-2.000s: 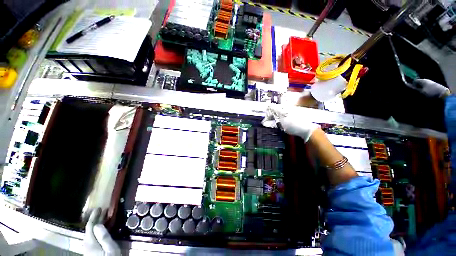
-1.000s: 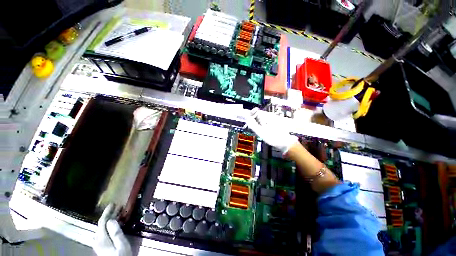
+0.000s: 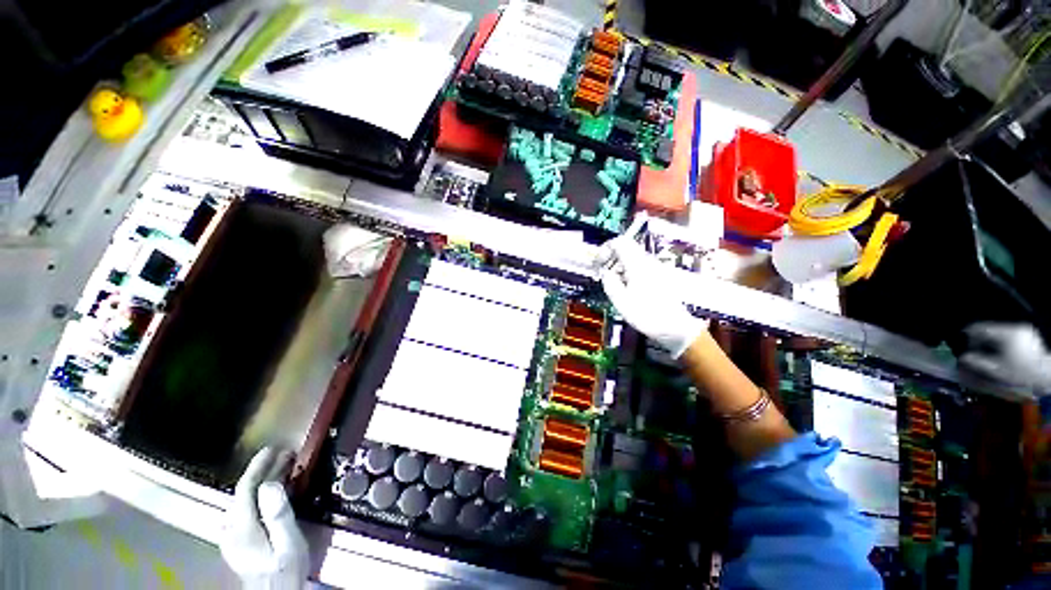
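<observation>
A large green power board [image 3: 532, 507] lies in a dark carrier with a red-brown side bar [image 3: 349, 367]. It bears white blocks [image 3: 461, 357], three orange coils [image 3: 574, 386] and black round capacitors [image 3: 421, 484]. My white-gloved right hand [image 3: 645, 294] is over the board's far edge, right of the coils, fingers bunched; whether they hold anything is unclear. My white-gloved left hand [image 3: 265, 524] is at the carrier's near left corner, fingertips by the side bar's lower end; its grip is unclear. My right forearm hides part of the board's right side.
Behind the rail [image 3: 519, 236] are a black tray of teal parts [image 3: 561, 182], a sample board [image 3: 524, 52], a red bin [image 3: 755, 184] and a paper sheet with pen [image 3: 320, 52]. Another board [image 3: 855, 444] lies right. Another person's gloved hand [image 3: 1003, 357] is far right. Crumpled white cloth [image 3: 357, 250] lies left.
The view has shifted, so the boards appear further right. My right hand has moved leftward along the board's far edge. My left hand stays by the carrier corner. The other person's hand has come lower.
</observation>
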